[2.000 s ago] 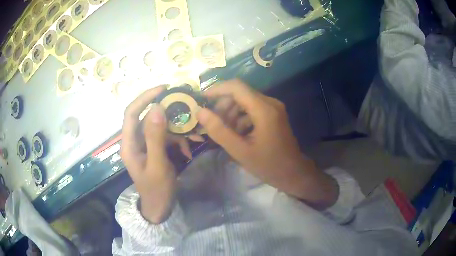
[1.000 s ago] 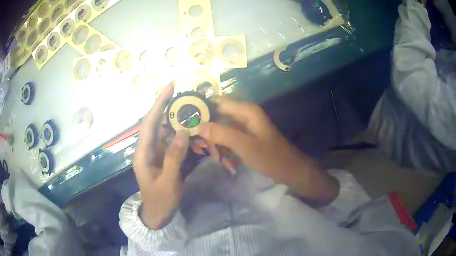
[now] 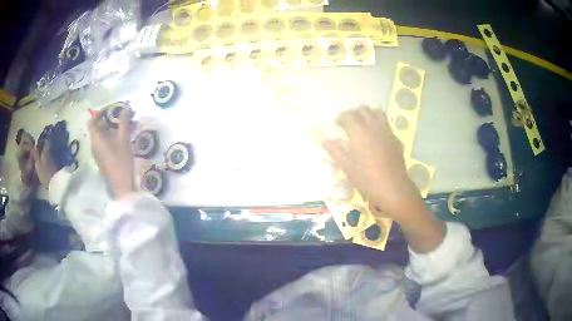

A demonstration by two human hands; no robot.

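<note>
My left hand is at the left of the mat, with its fingertips around a ringed housing on or just above the mat. Other ringed housings lie beside and behind it, black with pale rings. My right hand is over the right middle of the mat, its fingers bent downward among yellow die-cut sticker strips. Glare and blur hide whether its fingertips hold anything. Strip ends stick out past the near mat edge below this hand.
Bare black housings stand at the right. Stacked sticker sheets lie along the far side. A waste strip is at far right and a clear plastic bag at far left. A neighbour's hands work at the left edge.
The view has turned to face the bench. My hands have parted: the left has moved out left with the ringed housing, the right has gone to the sticker strips.
</note>
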